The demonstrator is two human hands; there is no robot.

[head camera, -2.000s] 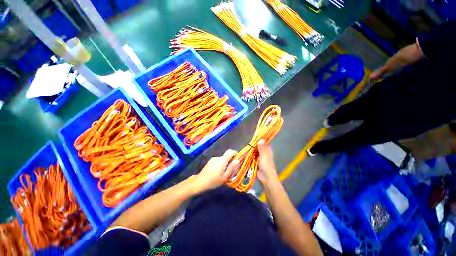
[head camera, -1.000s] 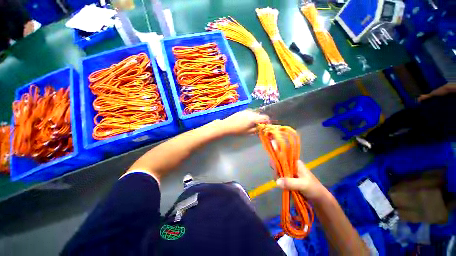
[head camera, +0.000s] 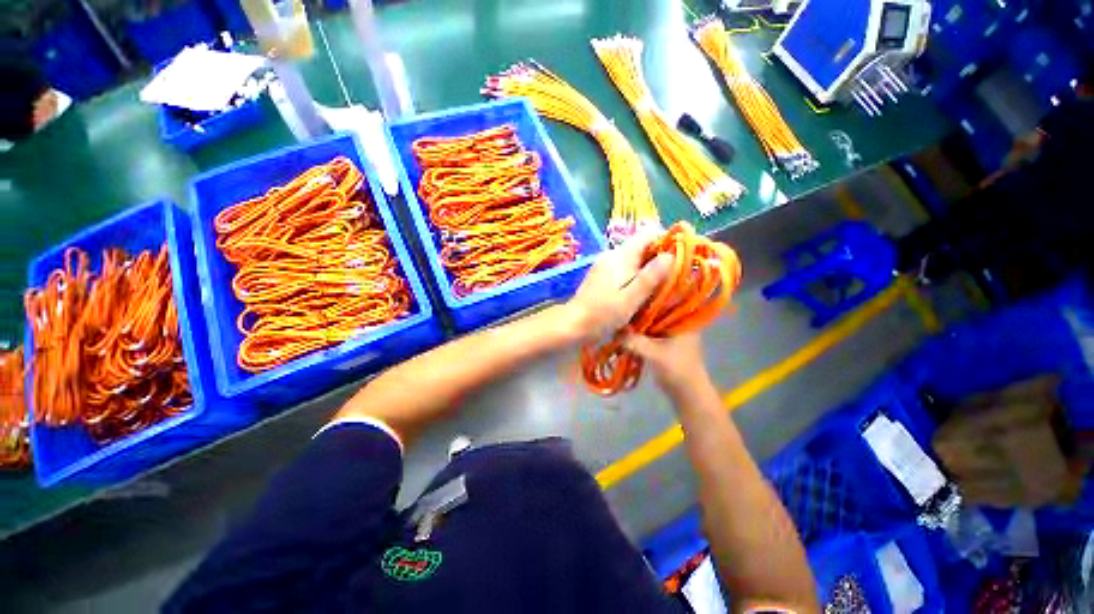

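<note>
An orange coiled cable (head camera: 698, 284) is held in the air just off the front edge of the green bench, with its loops at the upper right and a smaller loop end hanging at the lower left. My left hand (head camera: 620, 286) grips it from the left and above. My right hand (head camera: 667, 355) holds it from below. The fingers partly hide the cable's middle. Both hands are bare.
Blue bins (head camera: 494, 198) of coiled orange cables line the bench (head camera: 786, 198) at left. Straight yellow-orange wire bundles (head camera: 660, 124) lie to their right, then a blue-white machine (head camera: 840, 46). A blue stool (head camera: 830, 271), a person at far right and bins on the floor also show.
The cable has turned from hanging lengthwise to a slanted, bunched hold. My right hand has moved up and left, beside my left hand, which now grips the cable more fully.
</note>
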